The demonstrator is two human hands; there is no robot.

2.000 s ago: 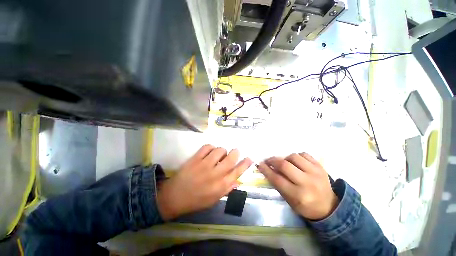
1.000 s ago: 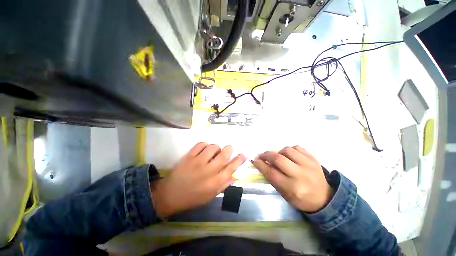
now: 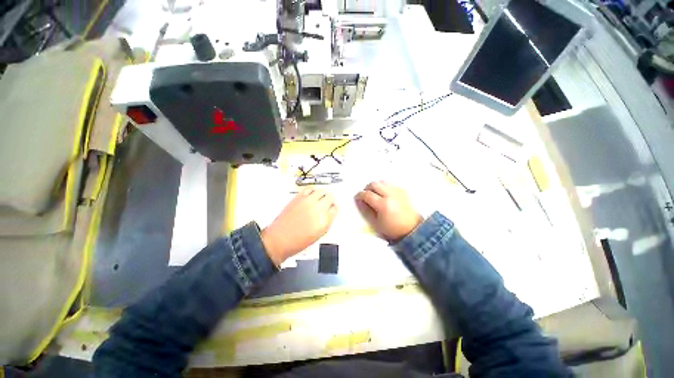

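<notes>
My left hand (image 3: 303,221) and my right hand (image 3: 386,210) rest low over the white template (image 3: 355,214), fingers curled and a gap between them. Whether anything small is pinched in the fingertips is too small and bright to tell. Small grey thread snips (image 3: 321,179) lie on the template just beyond my left hand. A thin black cable (image 3: 334,150) with small clips runs behind them. A black rectangle (image 3: 329,258) lies at the plate's near edge, between my forearms.
The sewing head (image 3: 222,111) with its red logo stands at the upper left, metal clamp parts (image 3: 344,92) beside it. Beige yellow-edged panels (image 3: 44,140) are stacked at the left. A control panel (image 3: 517,52) stands upper right. A small yellow piece (image 3: 538,173) lies at the right.
The view has tilted up and drawn back, so the sewing head, panels and whole control panel show. The gap between my hands is wider; the tiny dark thing at my right fingertips no longer shows.
</notes>
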